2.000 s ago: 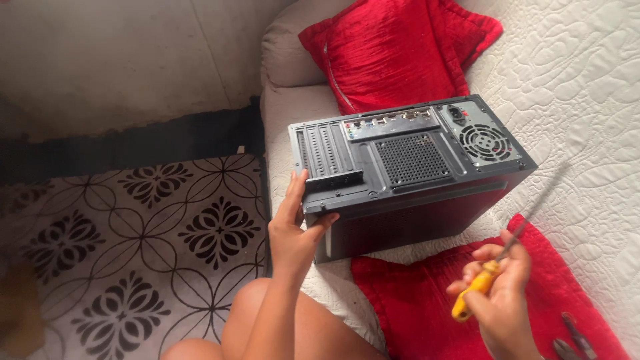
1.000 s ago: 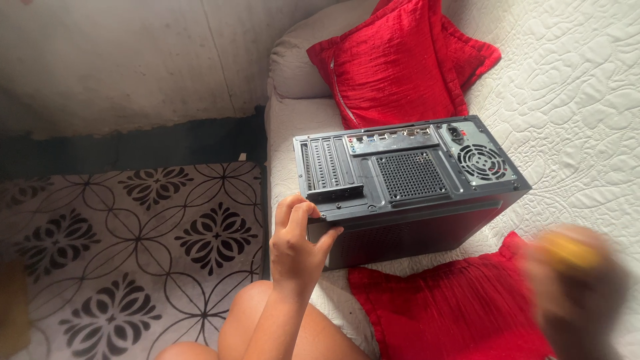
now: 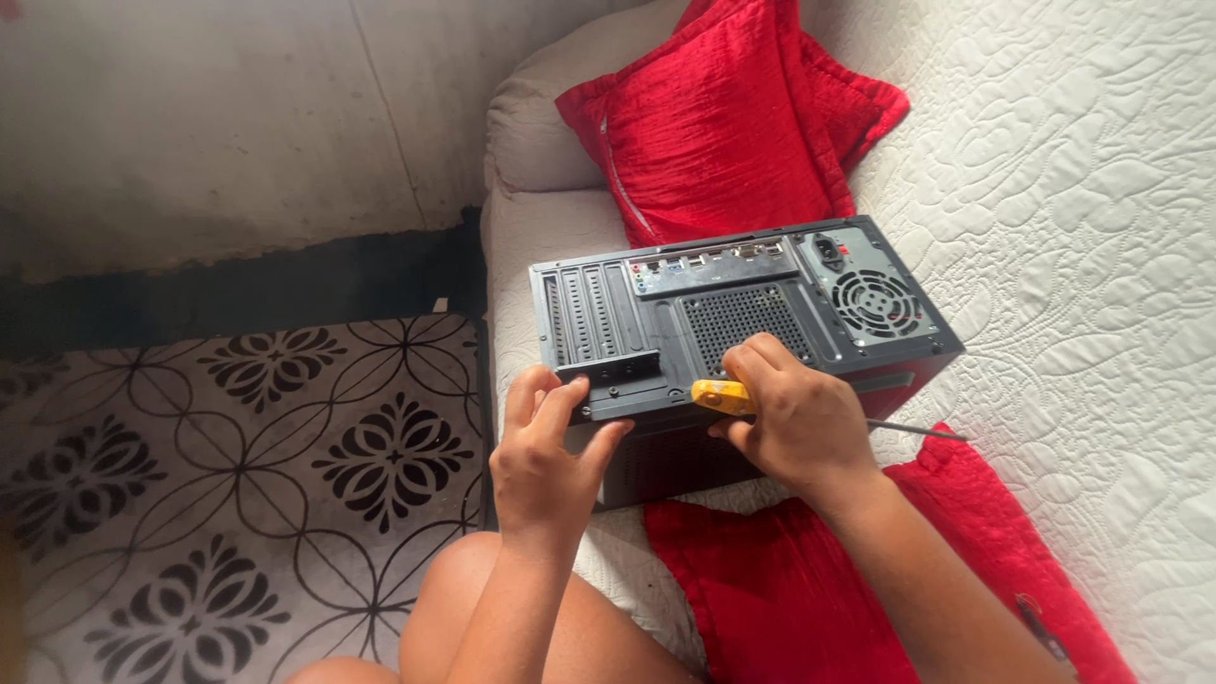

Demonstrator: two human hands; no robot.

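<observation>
A black computer tower case [image 3: 655, 328] lies on the sofa with its rear panel facing up, showing slot covers, a port plate and a power supply [image 3: 869, 290] with a fan grille. My left hand [image 3: 546, 456] grips the case's near left corner, fingers on the panel beside a raised metal bracket [image 3: 613, 363]. My right hand [image 3: 793, 408] holds a screwdriver by its yellow handle [image 3: 724, 397], its shaft pointing right, away from the panel. The right fingers are at the near edge of the case, by the vent mesh [image 3: 746, 318].
Red cushions [image 3: 722, 133] lean behind the case. Another red cushion [image 3: 788, 579] lies in front, with a dark tool [image 3: 1040, 627] on its right part. A white quilted cover [image 3: 1064, 237] spreads over the sofa. A patterned rug [image 3: 237, 465] lies on the floor at left.
My right hand has come from the right of the case to its near edge, still holding the screwdriver, whose shaft pointed up before. My left hand stays at the corner.
</observation>
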